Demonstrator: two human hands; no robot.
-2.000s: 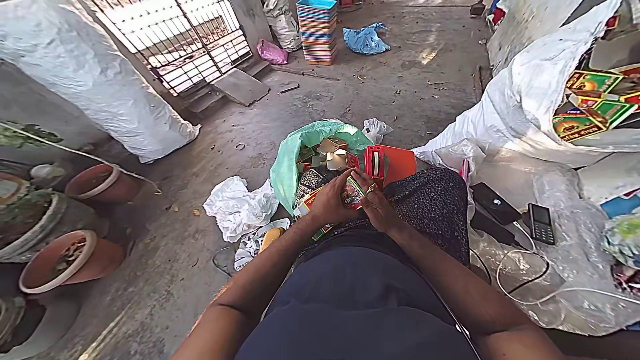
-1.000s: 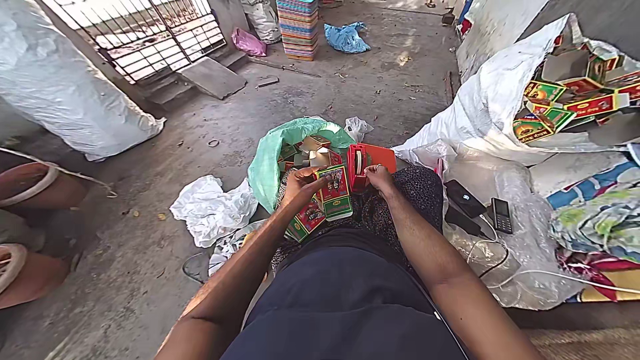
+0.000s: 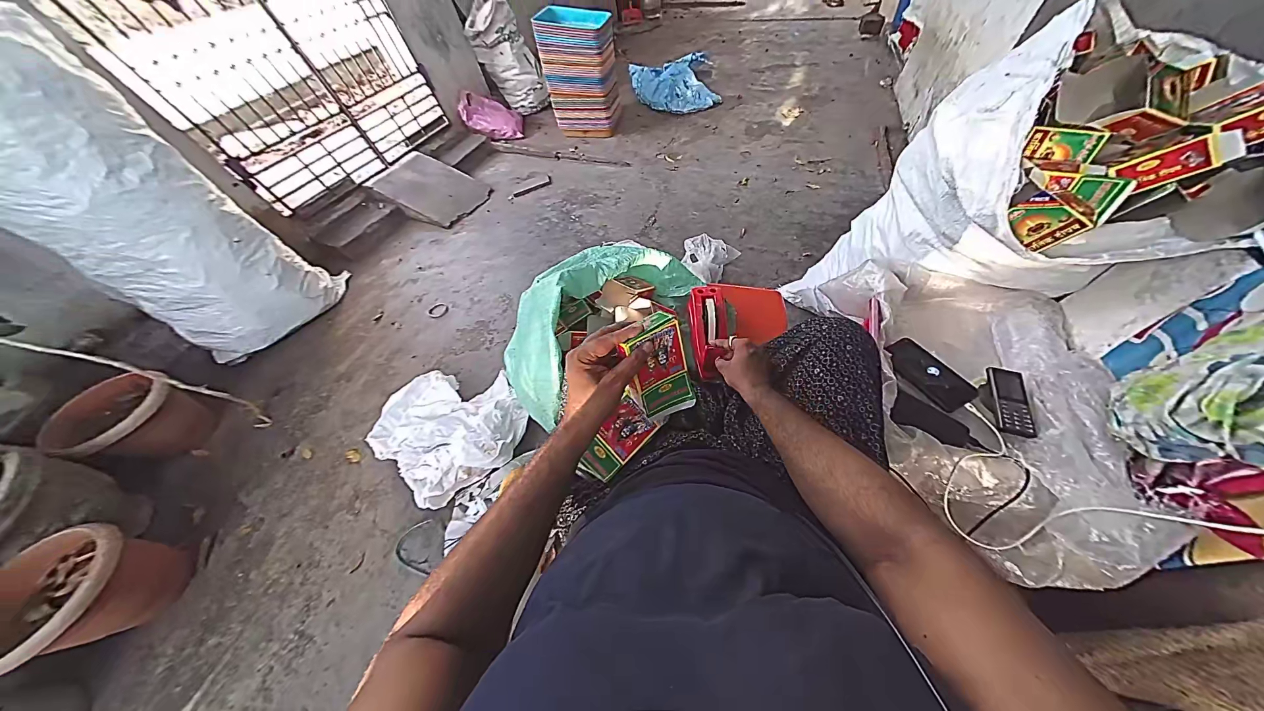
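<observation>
My left hand [image 3: 598, 365] grips a red and green printed cardboard box [image 3: 660, 367] above my lap. My right hand [image 3: 741, 363] is at the near edge of a red plastic case or dispenser [image 3: 707, 331] that holds a white strip; its fingers are bent, and whether they grip it is not clear. Beside the case lies an orange container [image 3: 755, 311]. Another printed box [image 3: 619, 434] rests on my lap, below the held one. Behind my left hand stands a green plastic bag [image 3: 538, 341] with several cardboard boxes in it.
At the right are a white sack [image 3: 948, 188] full of printed boxes, a keypad phone [image 3: 1011, 402], a black device [image 3: 932, 373] and a white cable [image 3: 987, 454] on clear plastic. Crumpled white plastic [image 3: 444, 434] lies left of my lap, with terracotta pots [image 3: 128, 415] farther left.
Two seconds ago my hands were together on a box; now they are apart. My left hand holds a box, while my right hand is at the red case.
</observation>
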